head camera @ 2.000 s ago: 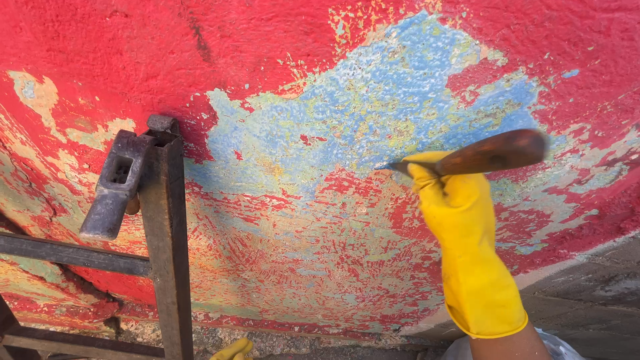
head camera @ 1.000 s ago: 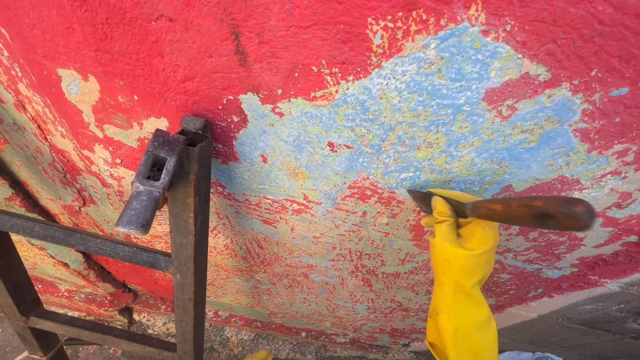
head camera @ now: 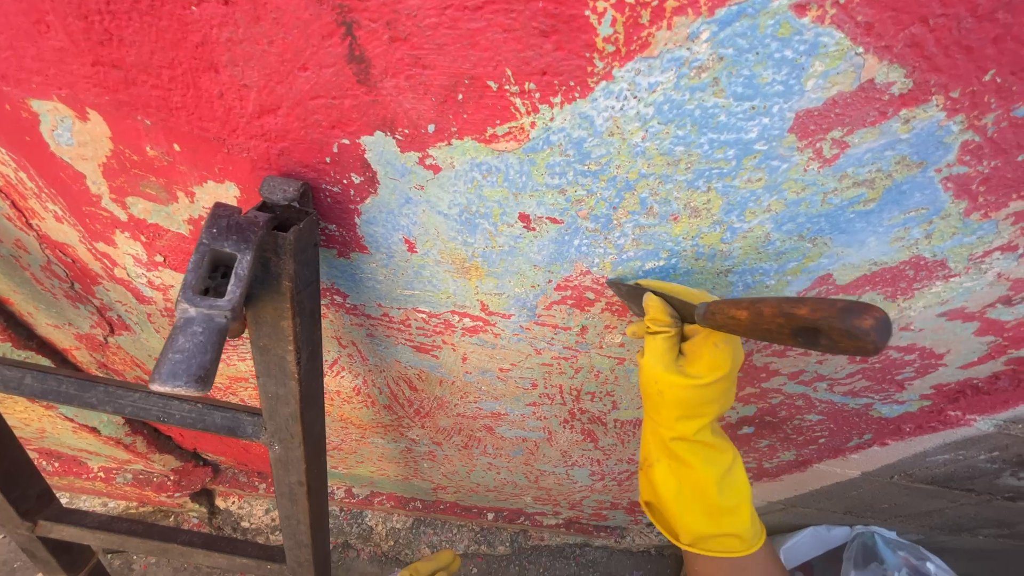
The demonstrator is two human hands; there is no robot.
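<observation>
My right hand [head camera: 692, 392], in a yellow rubber glove, is closed on a scraper with a dark metal blade and a wooden handle [head camera: 792, 324]. The handle points right, and the blade tip is at the wall near the lower edge of a blue patch. The painted wall [head camera: 480, 360] is red, with flaked areas of blue, green and tan. Only yellow glove fingertips [head camera: 432, 563] of my left hand show at the bottom edge; what they do is hidden.
A dark metal frame [head camera: 292, 400] stands at the left against the wall. A metal hammer head [head camera: 204, 300] is at its top. A clear plastic bag [head camera: 880, 552] lies at the bottom right, beside grey paving [head camera: 904, 488].
Since the earliest frame, the scraper has turned from slanting up to the right to nearly level, its handle now tilting slightly down. My right hand still holds it at the wall.
</observation>
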